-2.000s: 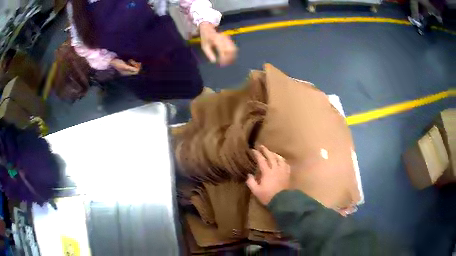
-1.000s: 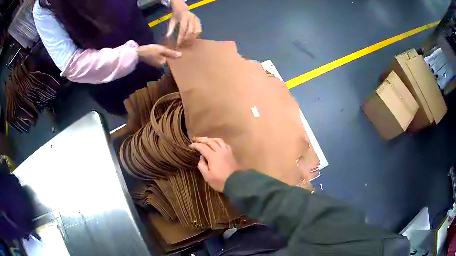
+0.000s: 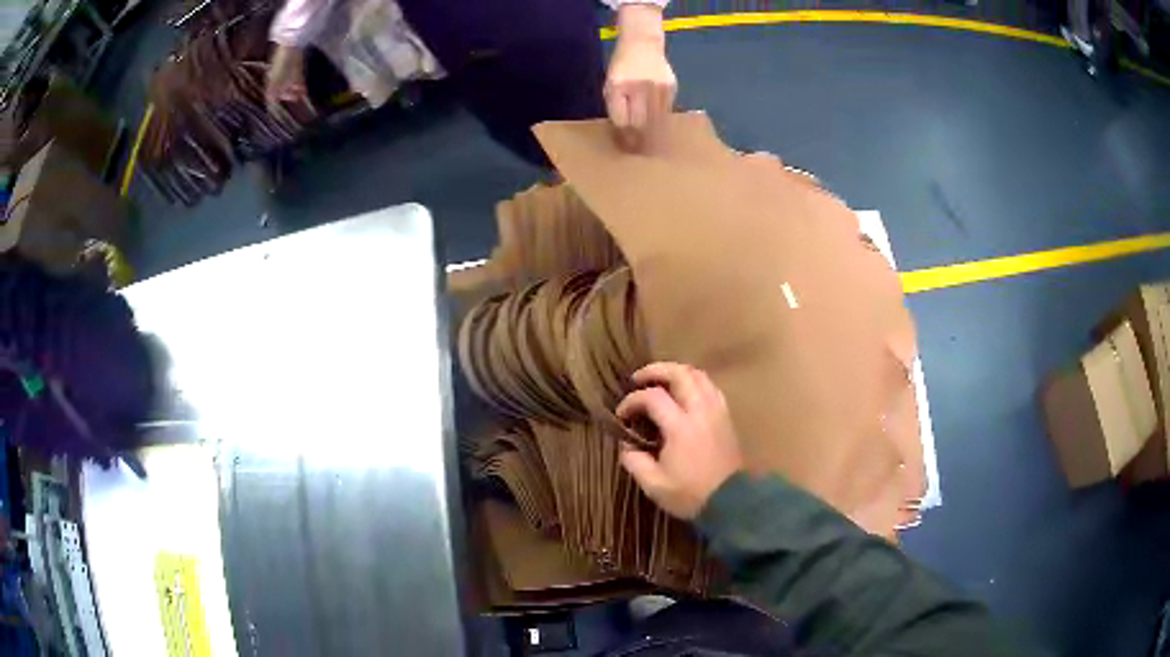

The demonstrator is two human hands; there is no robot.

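A thick stack of brown bag panels [image 3: 783,347] lies right of the metal table, with a small pale label [image 3: 789,297] on the top panel. Thin brown handles [image 3: 539,347] fan out in loops along the stack's left side. My right hand [image 3: 686,436], bare in a dark green sleeve, lies at the panel's left edge. Its fingers curl around a brown handle there; the fingertips are partly hidden. Another person's hand [image 3: 639,96] holds the top panel's far edge. My left hand is not in view.
A shiny metal table [image 3: 321,385] stands at the left, with a dark purple bundle [image 3: 58,359] beside it. A cardboard carton [image 3: 1101,404] is on the floor at the right. Brown strapped pieces [image 3: 212,96] hang behind, near the other person.
The view has shifted, so the stack appears farther right. The other person now has one hand on the panel instead of two. My right hand's fingers are more curled at the handles.
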